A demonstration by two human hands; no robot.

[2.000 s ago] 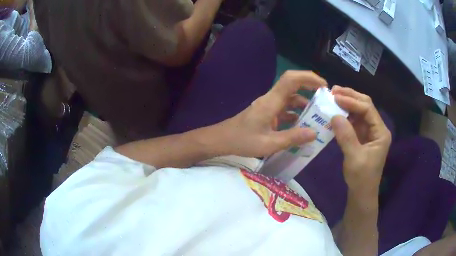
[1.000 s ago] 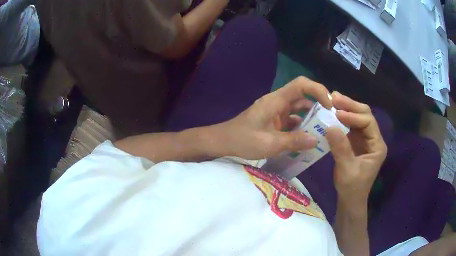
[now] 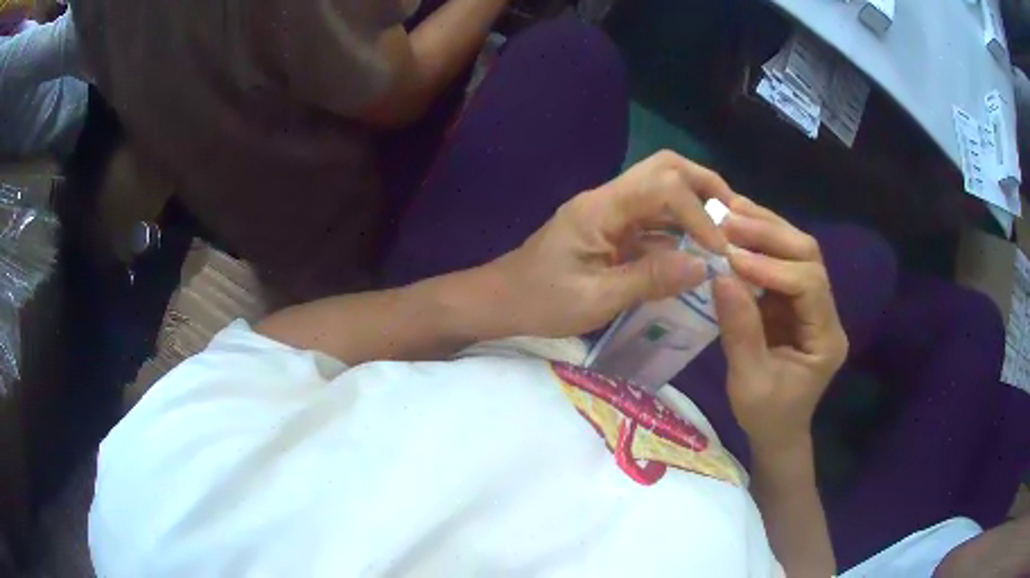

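Note:
A slim white retail box (image 3: 666,333) with a small green mark stands tilted above my lap, its lower end against my shirt. My left hand (image 3: 610,254) grips its upper part from the left, thumb on the printed face. My right hand (image 3: 779,311) holds its upper right side with thumb and fingers. A small white flap (image 3: 716,211) sticks up between the fingertips of both hands. The fingers cover most of the box's top end and its lettering.
A pale table (image 3: 915,79) at the upper right bears white cartons and printed sheets (image 3: 989,152). More printed sheets (image 3: 808,90) lie below its edge. A person in a brown top (image 3: 249,124) sits close at the upper left. Stacked brown cardboard (image 3: 209,305) and clear plastic (image 3: 23,248) are at the left.
Both hands have closed in over the top of the box and moved slightly left. The lettering is now mostly covered, and a white flap shows between the fingertips.

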